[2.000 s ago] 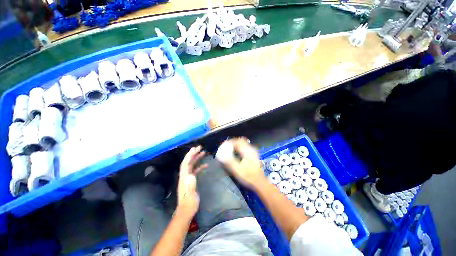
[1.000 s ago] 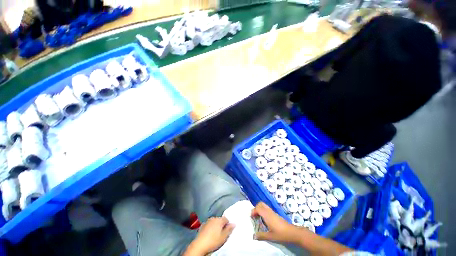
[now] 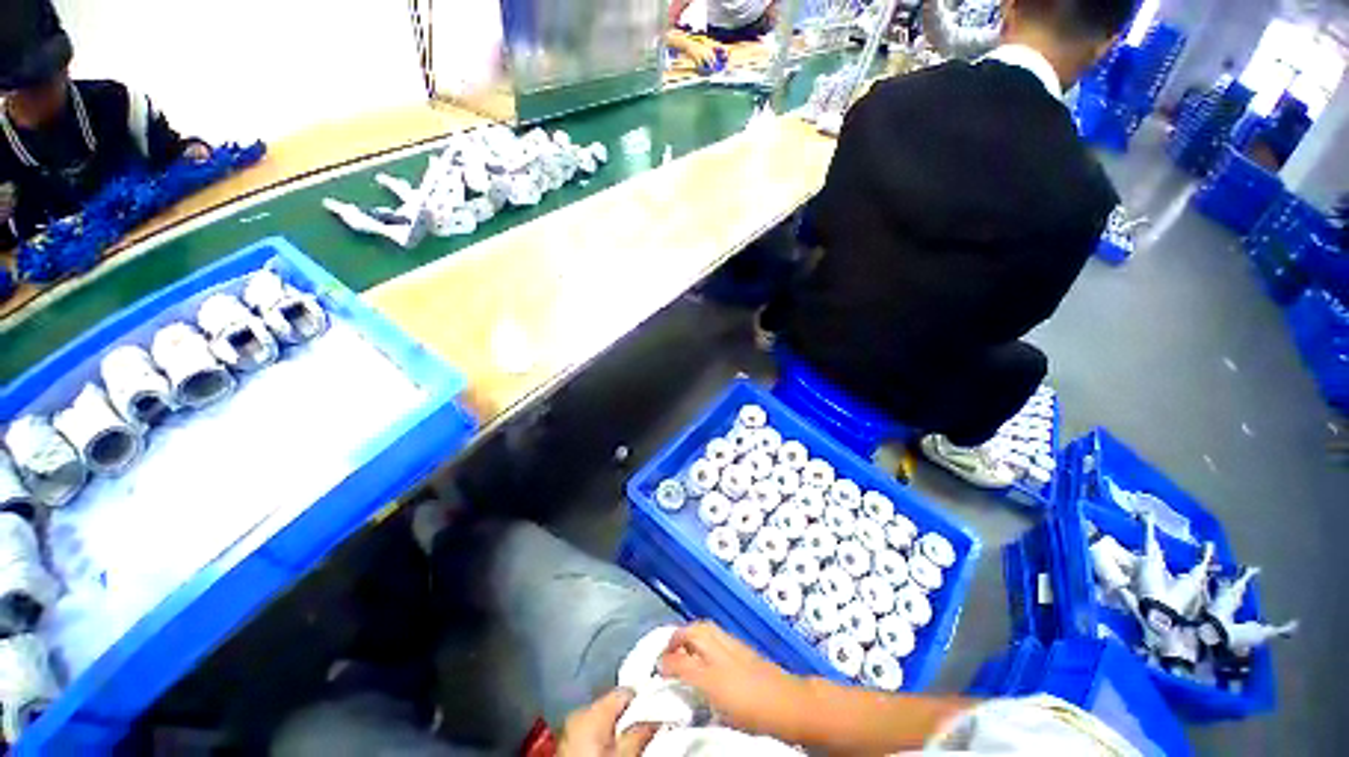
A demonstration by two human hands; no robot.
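Note:
My left hand [image 3: 595, 725] and my right hand [image 3: 728, 677] are close together over my lap at the bottom edge. Both are closed on a white part [image 3: 647, 660], largely covered by the fingers; its exact shape is unclear. A blue tray [image 3: 318, 500] on the bench at left has a white liner and grey-white housings [image 3: 190, 364] along its back and left sides. A blue crate [image 3: 673, 567] right of my legs holds many upright round inserts [image 3: 799, 527] with centre holes.
White handle-like parts [image 3: 481, 185] are heaped on the green belt [image 3: 370, 274]. A seated person in black [image 3: 947, 222] is beyond the crate. Another person sits at far left by blue parts [image 3: 133, 207]. A blue crate of white pieces [image 3: 1176, 592] stands at right.
The view has swung right and up. My hands were apart, the right holding a small white part above my lap; now they are together, low down, around a white part.

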